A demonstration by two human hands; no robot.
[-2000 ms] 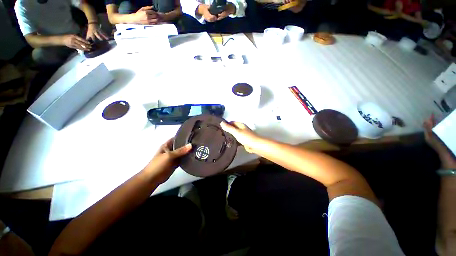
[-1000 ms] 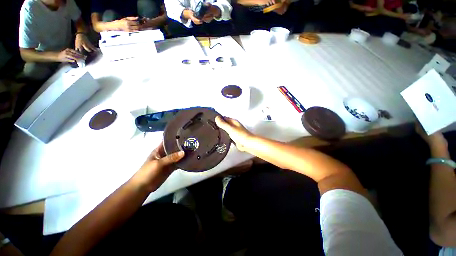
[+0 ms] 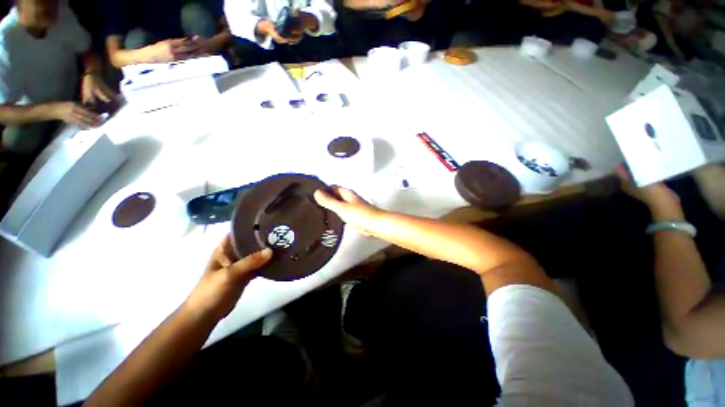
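Note:
A round brown plastic case (image 3: 298,234) is held up in front of me over the table's near edge, its face with slots and white round grille-like marks towards me. My left hand (image 3: 226,278) grips its lower left rim, thumb on the face. My right hand (image 3: 346,208) grips its upper right rim. A mirror dash cam (image 3: 211,206) lies on the table behind the case, which hides its right part.
The white-covered table (image 3: 445,95) holds a long white carton (image 3: 63,195), white rolls with brown centres (image 3: 133,209), a red and black strip (image 3: 437,151), a brown lid (image 3: 487,184) and a white bowl (image 3: 542,165). A person at right holds a white printed box (image 3: 656,135). People sit opposite.
The view has shifted, so table things appear further left. Both hands still hold the brown case, which now covers more of the dash cam. The white printed box at right has come into fuller view.

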